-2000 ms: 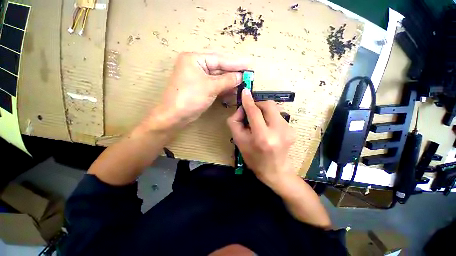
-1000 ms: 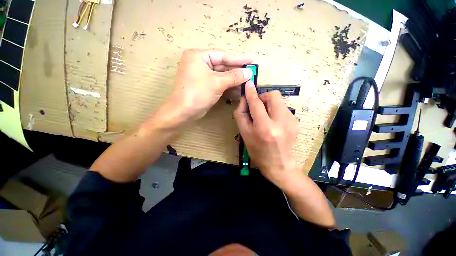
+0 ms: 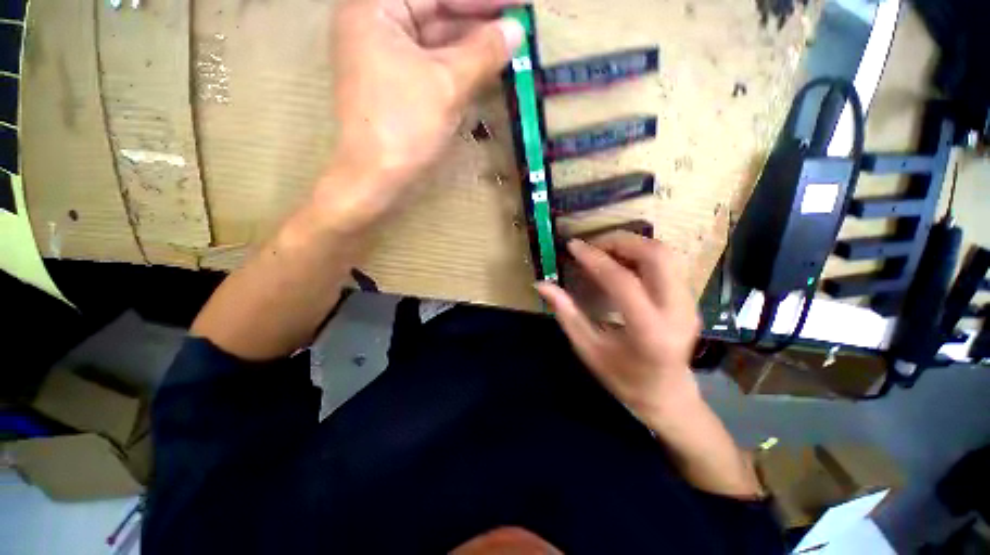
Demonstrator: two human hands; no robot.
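Note:
The long green circuit board lies along the spine of the black comb-shaped housing on the cardboard, its arms pointing right. Thin red wires show along the arms. My left hand grips the far end of the board and housing, with the thumb on top. My right hand is at the near end, its fingers around the corner by the nearest arm; the fingertips partly hide that arm.
A black adapter box with a looped cable lies right of the cardboard sheet. Beyond it are a spare housing and a black screwdriver. A yellow sheet with black rectangles is at the left edge. Dark screws lie at the top.
My right hand has moved from the far end down to the near end, uncovering the board and arms. My left hand stays at the far end. The view has shifted, so the work sits higher.

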